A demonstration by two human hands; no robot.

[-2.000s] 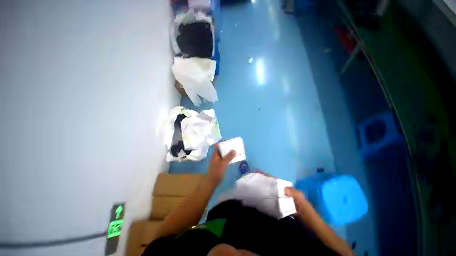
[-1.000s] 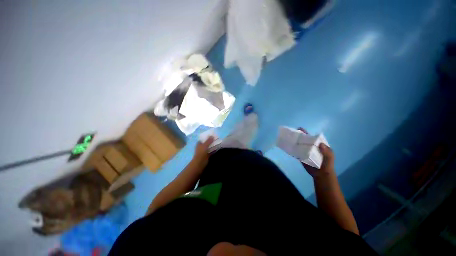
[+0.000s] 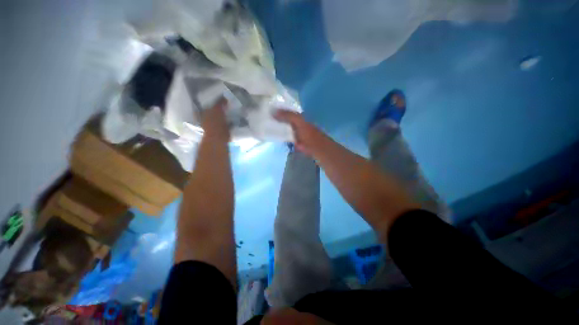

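Note:
A large white sack (image 3: 244, 47) with dark and grey contents lies open on the floor by the wall, at the upper left. My left hand (image 3: 214, 117) is at the sack, holding a small white box (image 3: 219, 95), partly blurred against the white material. My right hand (image 3: 297, 130) holds another small white box (image 3: 270, 122) at the sack's near edge. The image is blurred, so the boxes' outlines are unclear.
Brown cartons (image 3: 124, 168) stand by the wall at left. A blue plastic bag (image 3: 111, 274) lies at the lower left. Another white sheet or bag (image 3: 368, 28) is at the top. My shoe (image 3: 390, 106) is on the blue floor. An orange-red item (image 3: 543, 206) is at far right.
Both hands have moved forward from near my body to the white sack, with the white boxes. The sack and cartons appear closer and larger.

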